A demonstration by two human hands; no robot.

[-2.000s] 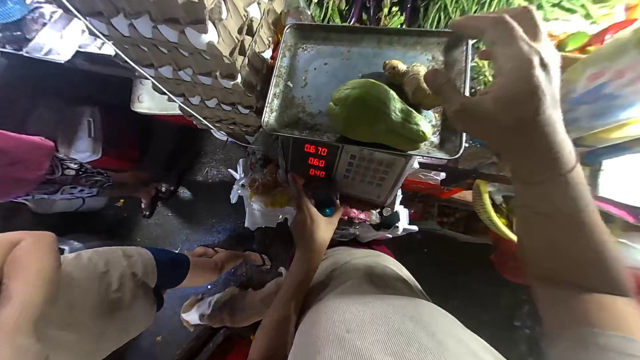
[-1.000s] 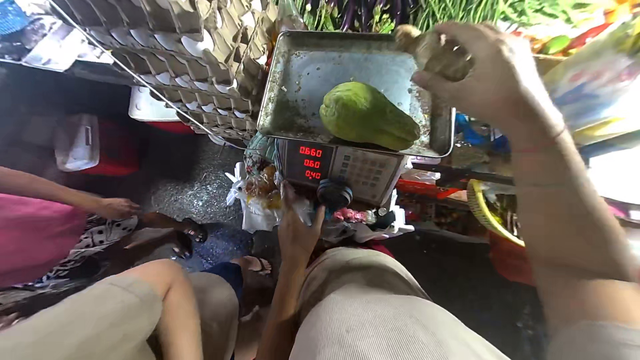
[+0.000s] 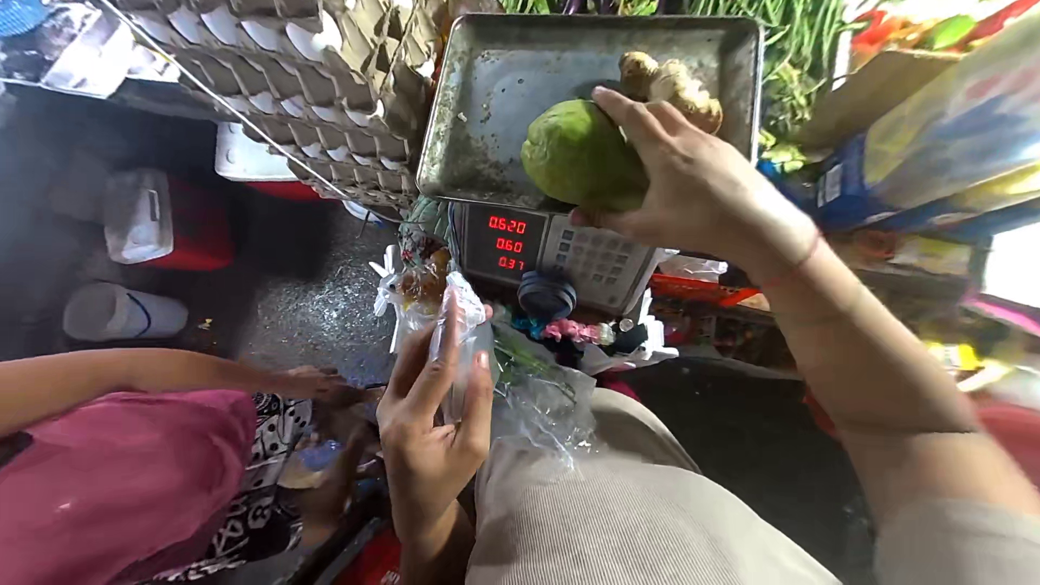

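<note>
A metal tray (image 3: pixel 500 106) sits on a digital scale (image 3: pixel 601 258) whose red display is lit. On the tray, my right hand (image 3: pixel 691 175) has its fingers and thumb around one end of a pale green papaya (image 3: pixel 578 154). Pieces of ginger root (image 3: pixel 686 93) lie just beyond my fingers. Below the scale, my left hand (image 3: pixel 439 406) is raised with a clear plastic bag (image 3: pixel 471 325) between its fingers. Another clear bag with green stalks (image 3: pixel 540 382) hangs beside it, above my lap. A dark round lid (image 3: pixel 547 294) is at the scale's front edge.
Stacked cardboard egg trays (image 3: pixel 325 89) stand left of the scale. Long green beans (image 3: pixel 788 61) lie behind it. A person in a pink top (image 3: pixel 138 487) is close at lower left, near a white bucket (image 3: pixel 122 313) and a red cooler (image 3: pixel 175 219). A blue box (image 3: pixel 845 179) is at right.
The ginger, in my right hand one second ago, now lies on the tray, and that hand is on the papaya. My left hand has moved down from the scale's front and now holds a plastic bag.
</note>
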